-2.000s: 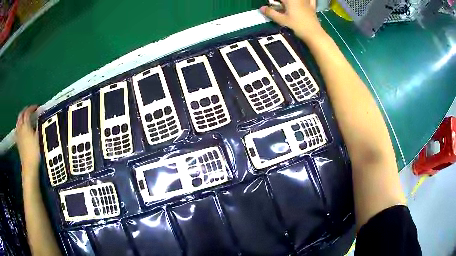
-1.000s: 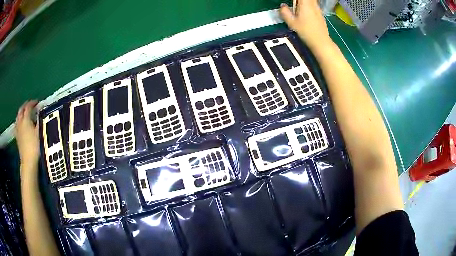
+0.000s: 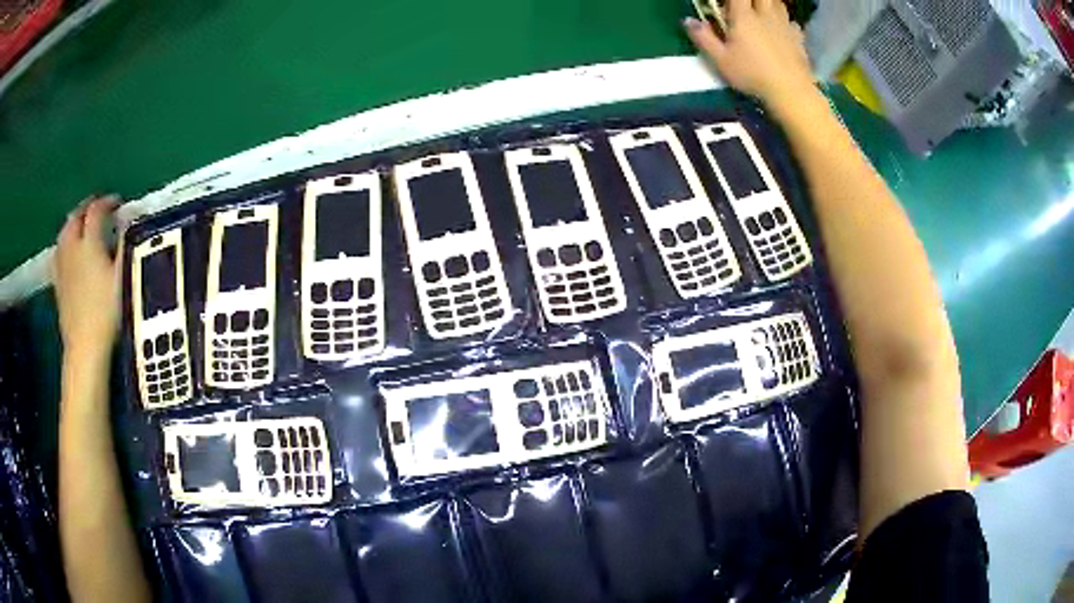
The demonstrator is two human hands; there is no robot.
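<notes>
A glossy black blister tray (image 3: pixel 360 442) lies before me. Its top row holds several upright cream front covers (image 3: pixel 565 265); three sideways covers (image 3: pixel 506 417) lie in the middle pockets. The visible bottom pockets (image 3: pixel 518 530) are empty, their lower ends cut off. My left hand (image 3: pixel 90 271) is at the tray's upper left edge; its grip is unclear. My right hand (image 3: pixel 749 45) is beyond the tray's upper right corner, with a cream cover (image 3: pixel 710 11) between thumb and fingers, mostly hidden and cut off by the frame top.
A long white strip (image 3: pixel 389 132) runs behind the tray across the green surface (image 3: pixel 353 47). A grey perforated metal fixture (image 3: pixel 930 59) stands at upper right. A red plastic stool (image 3: pixel 1031 418) is at the right edge. Crinkled shiny black material (image 3: pixel 21 471) lies at the far left.
The tray and covers appear lower and further right in the view. My right hand is now a little farther beyond the tray's upper edge. The covers stay in their pockets.
</notes>
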